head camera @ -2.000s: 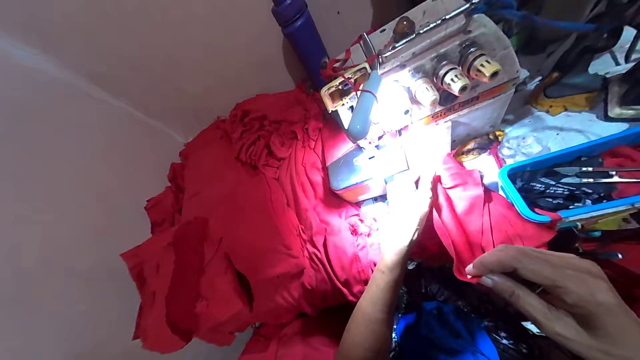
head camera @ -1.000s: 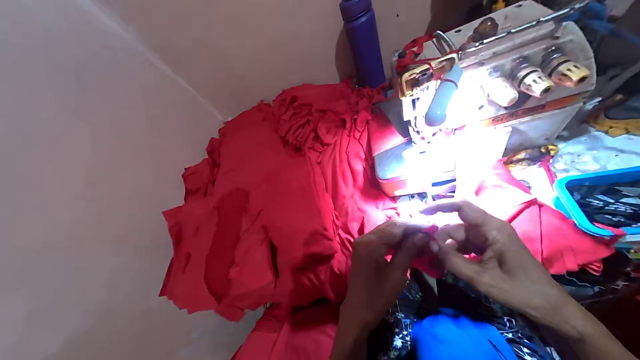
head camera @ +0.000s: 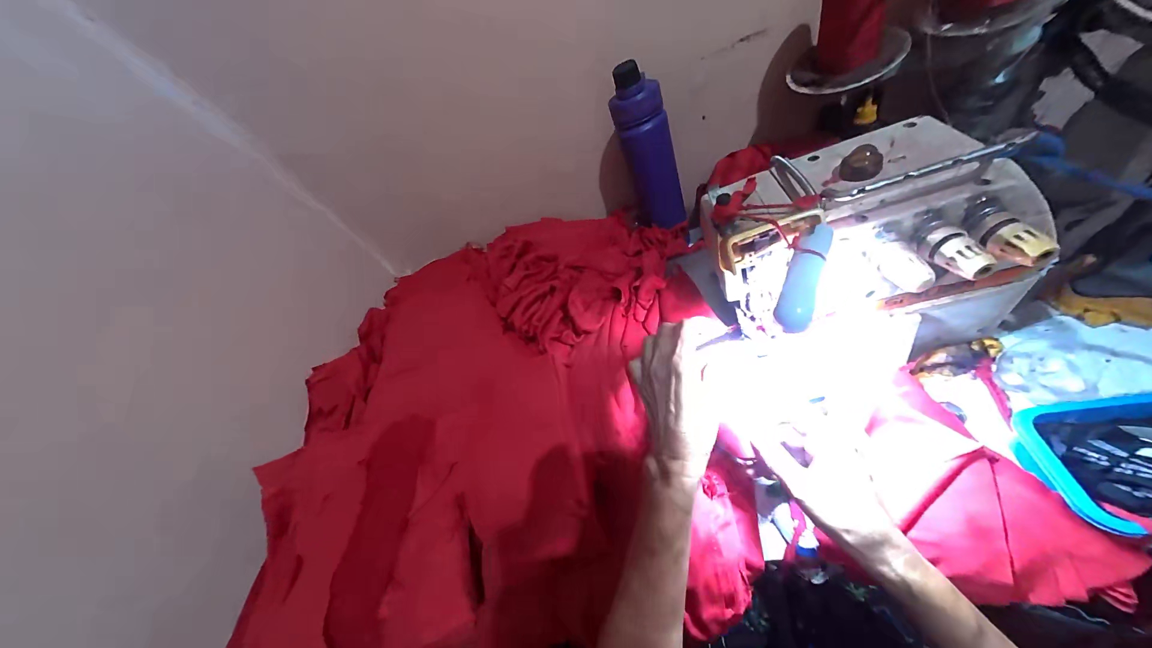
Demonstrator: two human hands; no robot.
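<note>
My left hand (head camera: 673,396) rests at the needle area of a sewing machine (head camera: 936,225), beside a large pile of red fabric (head camera: 450,387). My right hand (head camera: 814,463) reaches into the same spot from the lower right, by the machine's bed. Strong lamp glare washes out the fingers of both hands, so whatever they hold is hidden. Pleated red fabric pieces (head camera: 999,513) lie right of my right forearm. A light blue tube-shaped part (head camera: 804,279) hangs at the front of the machine head.
A purple bottle (head camera: 650,148) stands against the wall behind the fabric pile. At the right edge sits a blue-rimmed tray (head camera: 1035,450) with dark items in it. A red thread cone (head camera: 850,40) stands on a holder behind the machine.
Both hands were together in front of the machine one second ago; now they are up at its needle area, with the left farther forward. The view has shifted.
</note>
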